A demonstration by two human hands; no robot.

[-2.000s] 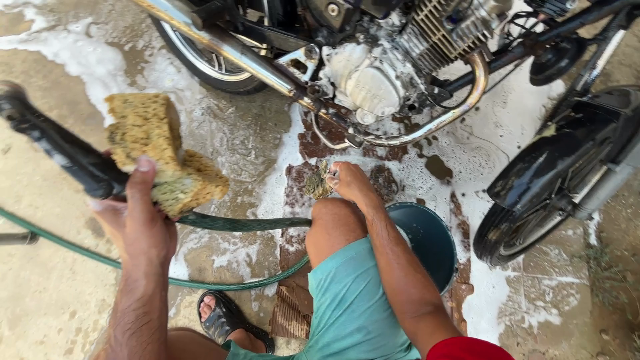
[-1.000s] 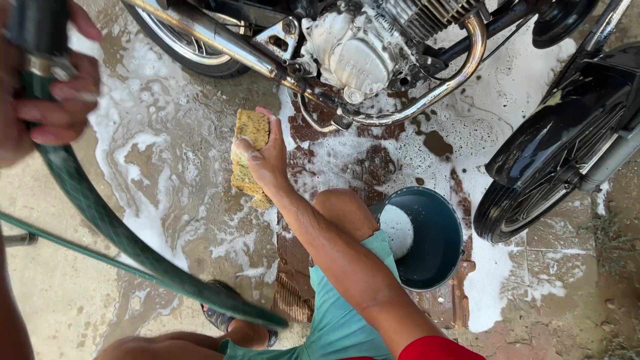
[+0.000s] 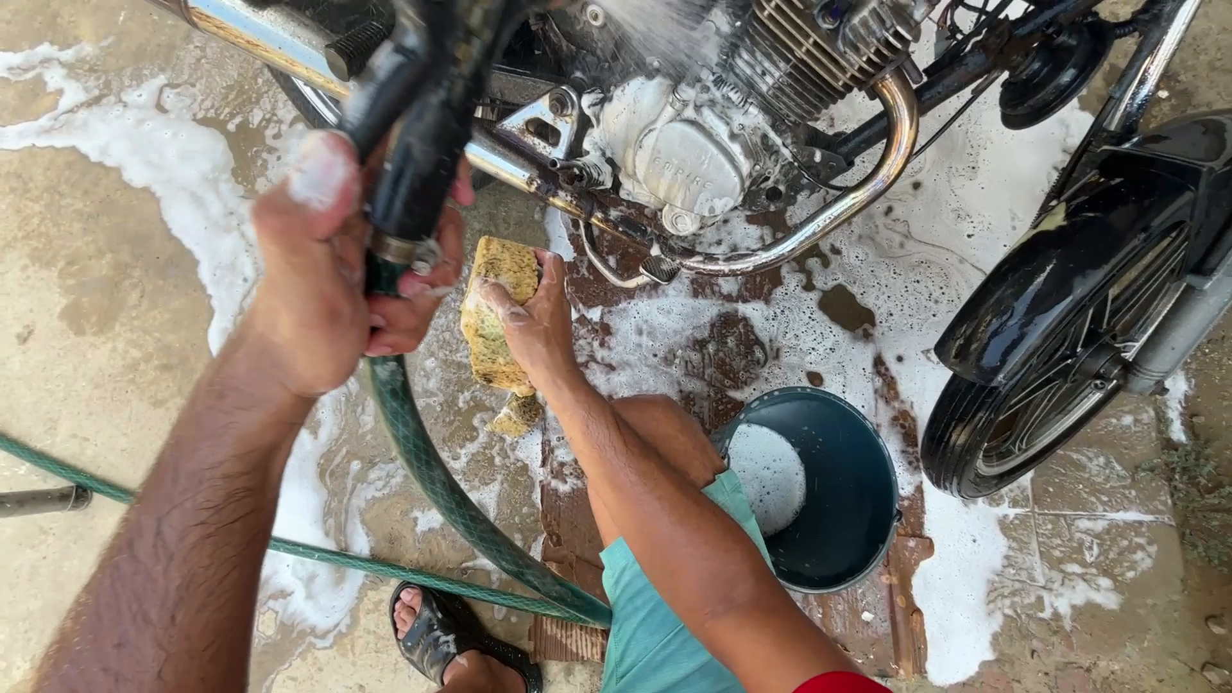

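Note:
My left hand is closed around the black spray gun of a green garden hose; a fine spray falls on the motorcycle's engine, where foam clings to the metal cover. My right hand grips a yellow, dark-speckled sponge below the chrome exhaust pipe. A smaller piece of sponge shows just under it. Right of my right forearm stands a dark teal bucket with suds in it.
The black front fender and front wheel are at the right. Wet cardboard lies under the bucket. Foam covers parts of the concrete ground. The hose crosses the lower left, near my sandalled foot.
My left hand with the spray gun has moved right from the upper left edge, and spray now reaches the engine. Two seconds ago the large sponge was in my left hand; now my right hand holds it.

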